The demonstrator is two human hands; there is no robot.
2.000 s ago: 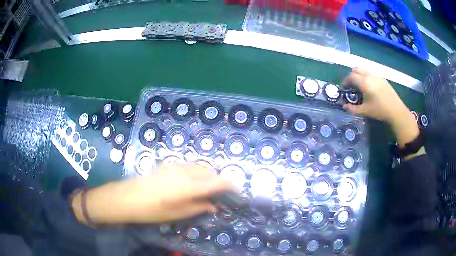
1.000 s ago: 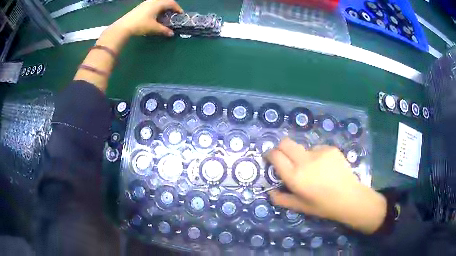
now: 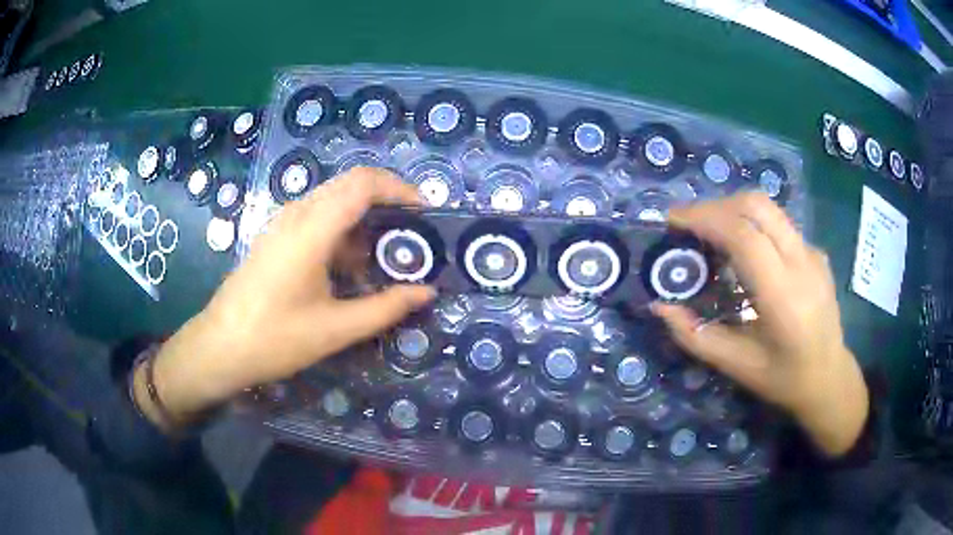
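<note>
A four-place fixture plate (image 3: 542,254) with a row of black speaker drivers, each with a pale ring, is above the middle of the blister tray (image 3: 439,86). My left hand (image 3: 282,287) grips its left end between thumb and fingers. My right hand (image 3: 768,303) grips its right end the same way. The clear tray holds rows of black drivers (image 3: 515,126); the plate and my hands hide part of its middle rows. No tweezers show.
Loose drivers (image 3: 199,181) and a white ring sheet (image 3: 128,228) lie left of the tray. Another fixture plate with units (image 3: 874,152) and a paper slip (image 3: 880,251) lie at right. A white rail (image 3: 799,40) and blue bin (image 3: 886,19) show at the upper right.
My left hand has come back from the grey plates on the rail and now holds the left end of a filled plate. My right hand has moved to its right end. The view has shifted.
</note>
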